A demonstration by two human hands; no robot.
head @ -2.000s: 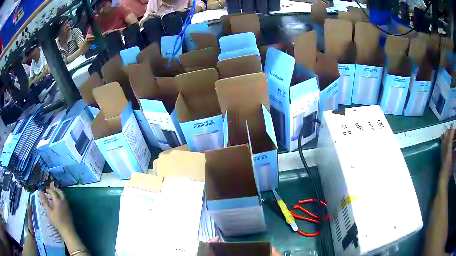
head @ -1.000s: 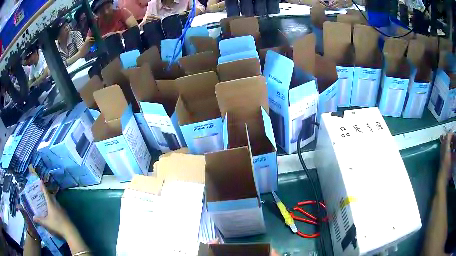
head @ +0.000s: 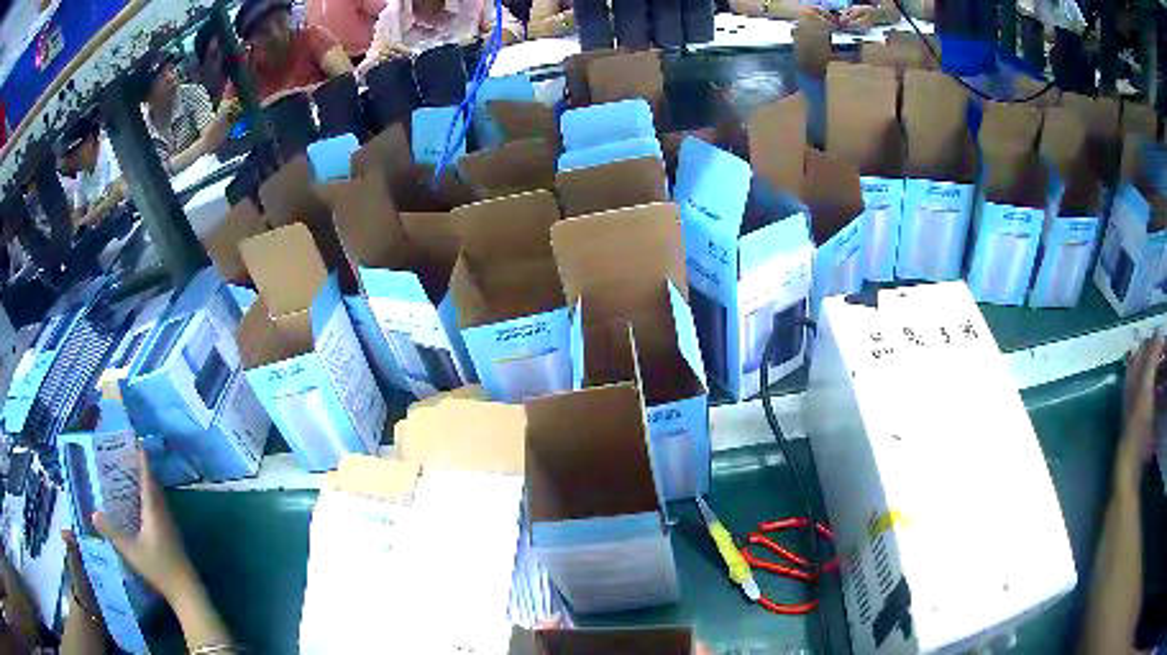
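Observation:
An open carton [head: 602, 641] shows only its brown inside and top edge at the bottom edge of the view. A small fingertip of my left hand [head: 552, 624] shows at its upper left edge, and a sliver of my right hand [head: 701, 647] at its right side. Both hands are almost wholly cut off. Just beyond stands an open-topped retail box [head: 602, 557], brown inside, white and light blue outside. Left of it lies a stack of flat cartons [head: 410, 563] with white faces and brown flaps.
Rows of erected boxes [head: 512, 352] stand beyond the pale rail [head: 755, 416]. A white equipment case [head: 941, 473] with a black cable stands right, beside red-handled pliers [head: 783, 563] and a yellow-handled tool [head: 732, 553]. Another person's hands hold a carton [head: 109, 480] at left; another person's arm shows right.
The other person's carton at left has been raised and turned more upright. The carton at the bottom edge and my fingertips have barely moved. The whole view has shifted slightly.

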